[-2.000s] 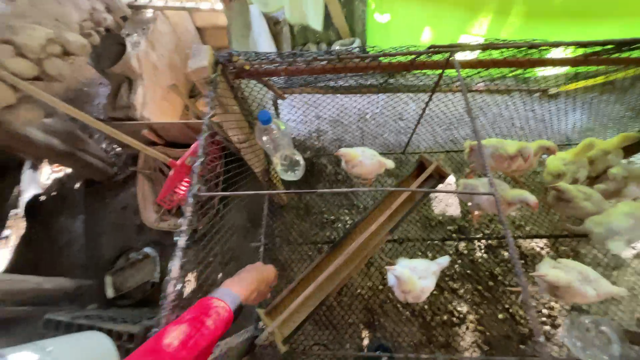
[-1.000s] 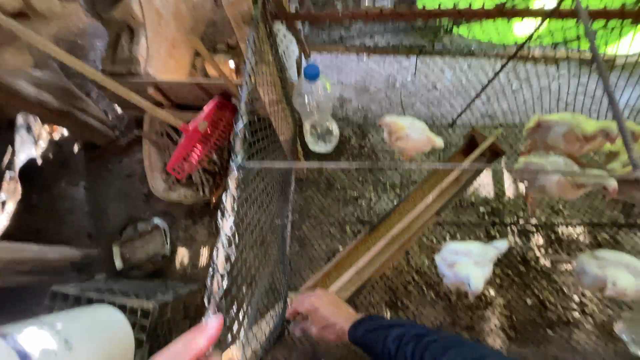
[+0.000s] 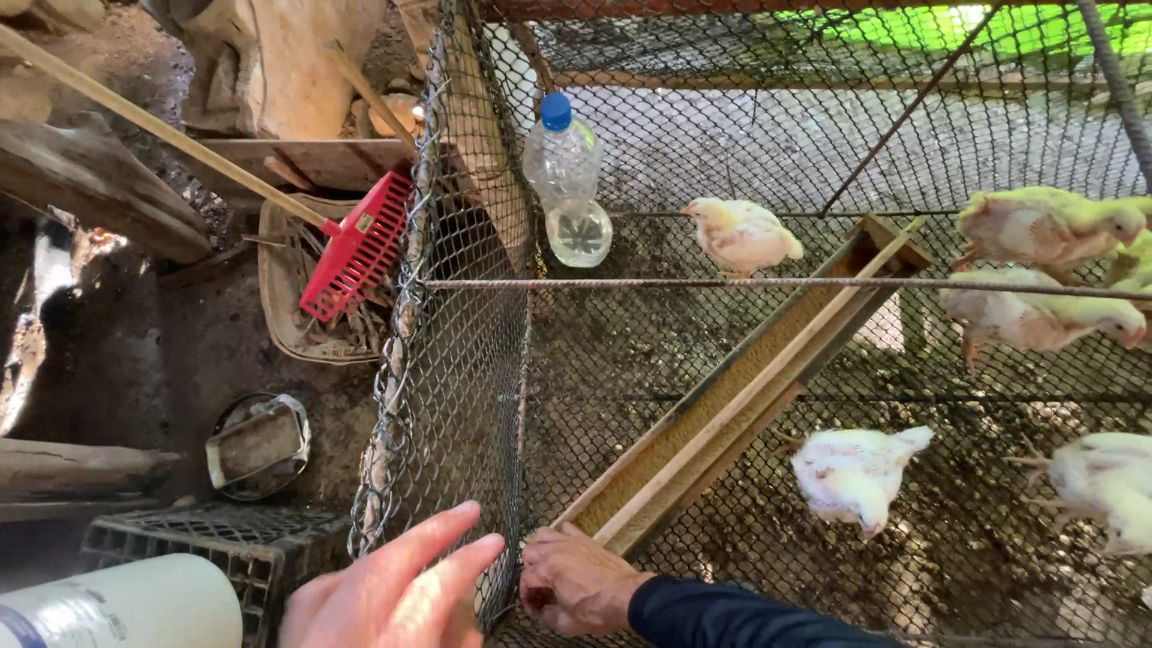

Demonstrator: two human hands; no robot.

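Observation:
A long, narrow wooden feed trough (image 3: 720,409) with grainy feed lies diagonally in a wire-mesh pen, a thin wooden strip along its length. At its near end my right hand (image 3: 580,580), in a dark blue sleeve, has its fingers curled over the end; the fingertips are partly hidden. My left hand (image 3: 391,585) is held beside the mesh side wall (image 3: 450,396), fingers apart, holding nothing. White chickens (image 3: 859,472) stand to the right of the trough, and another chick (image 3: 742,236) is beyond it. A clear plastic bottle (image 3: 569,180) with a blue cap stands upright by the mesh.
A thin metal rod (image 3: 684,284) crosses above the pen. Left of the mesh are a red rake (image 3: 360,247) over a basin (image 3: 288,315), a round container (image 3: 259,445), a black plastic crate (image 3: 225,531), a white cylindrical container (image 3: 126,603) and a log (image 3: 81,472).
Two seconds ago one hand in a red sleeve was at the trough's near end; now my right hand is there. My left hand shows more fully than one second ago. The view has shifted closer.

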